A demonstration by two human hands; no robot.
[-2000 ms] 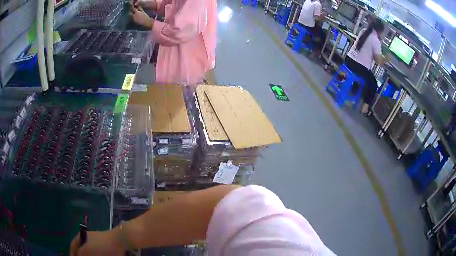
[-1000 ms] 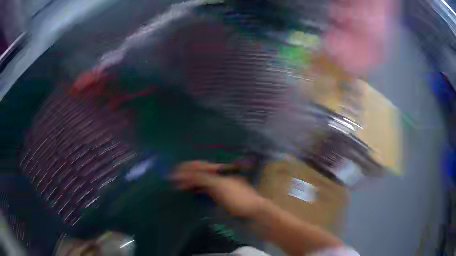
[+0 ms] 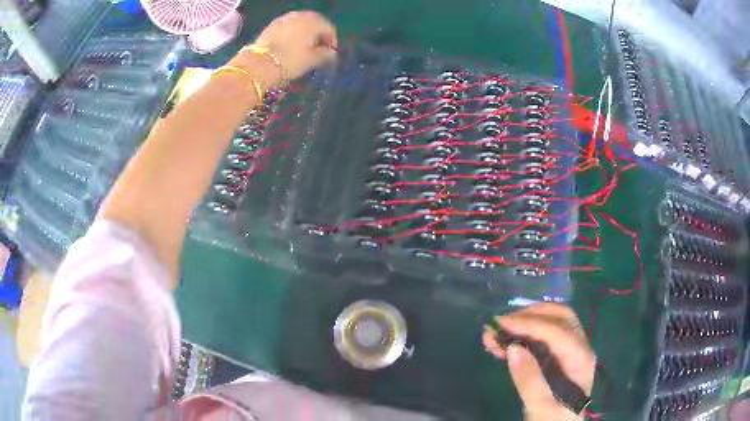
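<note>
My left hand [image 3: 303, 45] is at the back edge of the central clear tray [image 3: 345, 265], fingers bent; whether they hold anything cannot be told. The tray has rows of round wired components [image 3: 491, 131] with red leads fanning right, and another row at its left side. My right hand [image 3: 547, 349] is at the front right, closed around a black hand tool [image 3: 553, 374] above the green mat. A round silver and brass-coloured fixture [image 3: 370, 335] with a small side knob sits in front of the tray; whether a component is in it cannot be told.
Clear trays stand at the left [image 3: 90, 131], right [image 3: 703, 288] and back right [image 3: 658, 99]. A pink fan [image 3: 197, 20] is at the back left. Loose red wires [image 3: 604, 193] lie right of the central tray, near blue tape.
The view has swung from the aisle and a pink-clothed person to the bench. The fixture and my left hand now show. My right hand, with the black tool, is at the front right.
</note>
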